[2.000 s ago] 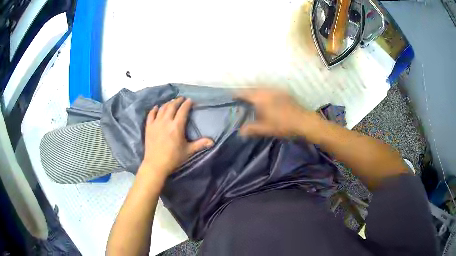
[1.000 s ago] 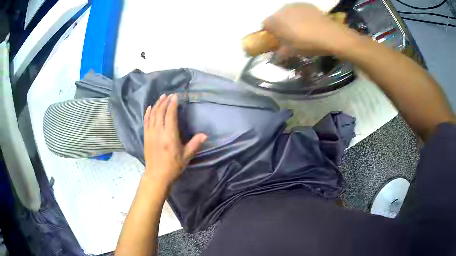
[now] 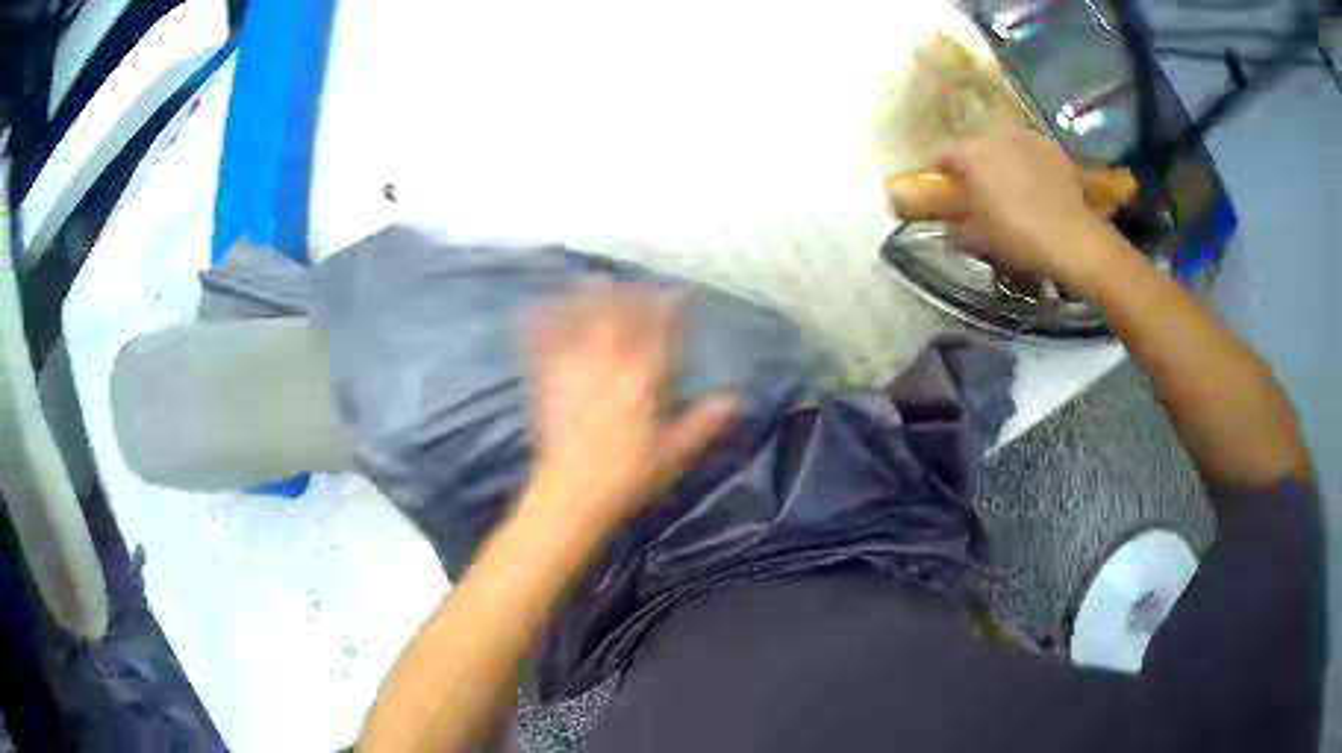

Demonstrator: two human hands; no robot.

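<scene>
The grey garment (image 3: pixel 442 346) is pulled over the padded sleeve board (image 3: pixel 221 405), whose rounded end sticks out at the left. Its loose dark folds hang toward my body. My left hand (image 3: pixel 611 375) is blurred and lies flat over the garment with the thumb apart, gripping nothing that I can see. My right hand (image 3: pixel 1016 206) is closed around the wooden handle of the steam iron (image 3: pixel 971 280). The iron is at the right of the table, clear of the garment, with its tip pointing left.
The white table cover (image 3: pixel 589 118) has a brown stain near the iron. A metal iron rest (image 3: pixel 1074 88) is at the top right. A blue bar (image 3: pixel 272 133) and curved white padded arms (image 3: pixel 52 500) are at the left. A white disc (image 3: pixel 1133 600) is at the lower right.
My right hand has taken hold of the iron and, over the last second, moved it right and down, away from the garment. My left hand has slid right along the garment.
</scene>
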